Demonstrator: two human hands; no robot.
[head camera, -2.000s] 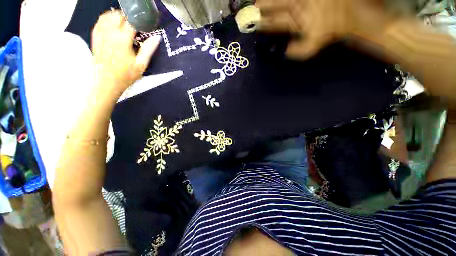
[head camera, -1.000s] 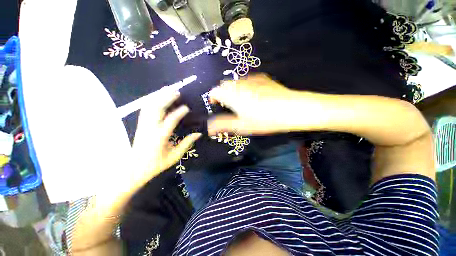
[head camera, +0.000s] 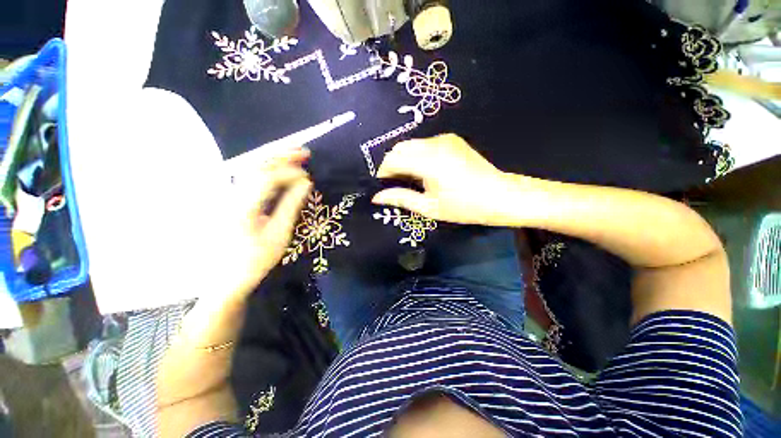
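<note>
The black embroidered garment panel (head camera: 548, 111) lies over the white table (head camera: 163, 231) and hangs over the lap. A narrow pointed white gap, the front slit (head camera: 300, 137), runs in from the left edge of the cloth. My left hand (head camera: 278, 205) is at the cloth's left edge just below the slit, fingers curled; whether it pinches cloth is unclear. My right hand (head camera: 437, 180) rests on the panel right of the slit, thumb and fingers bent around a bit of cloth; its grip is unclear. The sewing machine head (head camera: 364, 17) stands above the slit's tip.
A blue basket (head camera: 81, 205) with tools and scraps is at the left. A cream knob (head camera: 432, 26) and a grey rounded tube (head camera: 272, 15) flank the machine head. Striped cloth (head camera: 141, 359) hangs at lower left.
Since the oldest frame, my right hand has come from beside the cream knob down to the panel's middle. My left hand has moved from the upper left down below the slit.
</note>
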